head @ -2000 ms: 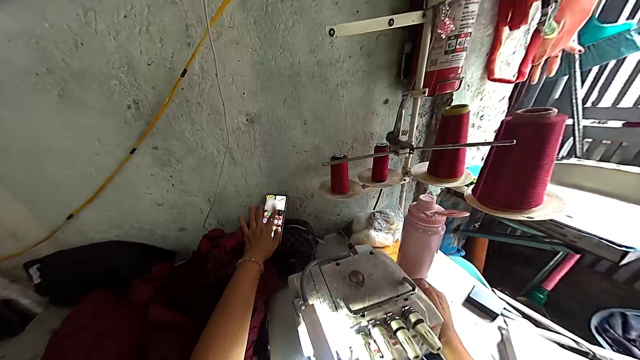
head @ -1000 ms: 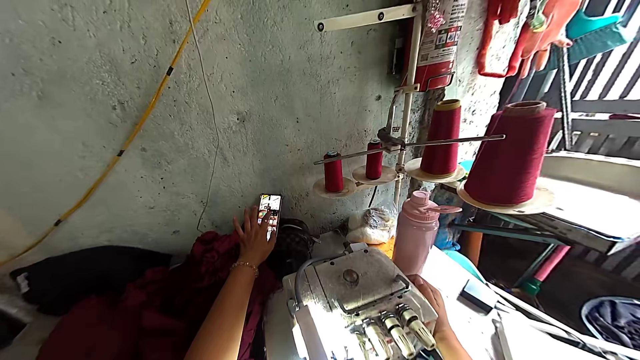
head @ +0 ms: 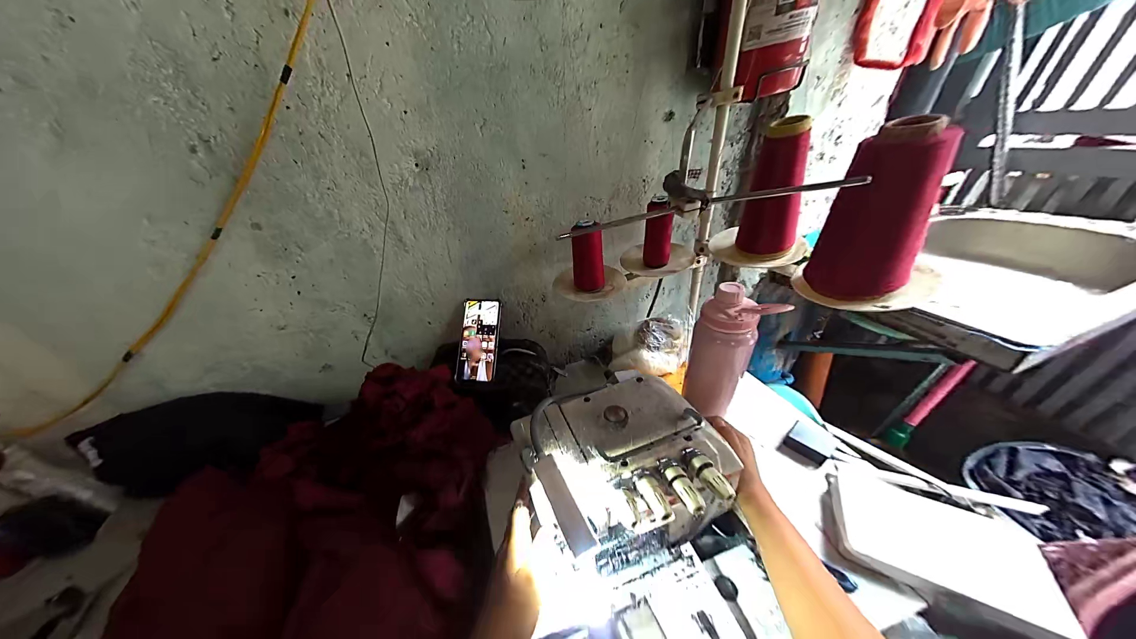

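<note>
A metal overlock sewing machine [head: 621, 426] stands in front of me. My left hand [head: 519, 568] is at its left side, blurred and partly in glare; its fingers and any hold are unclear. My right hand [head: 737, 448] rests against the machine's right side, its fingertips hidden behind the casing. A smartphone [head: 478, 342] with a lit screen leans upright on a dark bag [head: 524, 382] by the wall. Dark red fabric [head: 355, 515] is heaped left of the machine. Dark red thread cones [head: 887, 209] and smaller spools [head: 587, 257] sit on the thread stand [head: 721, 133].
A pink bottle [head: 721, 355] stands just behind the machine. At the right are a small black box [head: 809, 441], a white board [head: 941, 541] and a basin of dark cloth [head: 1029, 488]. A black cloth bundle [head: 195, 435] lies at the left. A fire extinguisher [head: 777, 44] hangs above.
My left hand has left the phone and come down to the left side of the machine. The phone stays propped by the wall. My right hand remains at the machine's right side.
</note>
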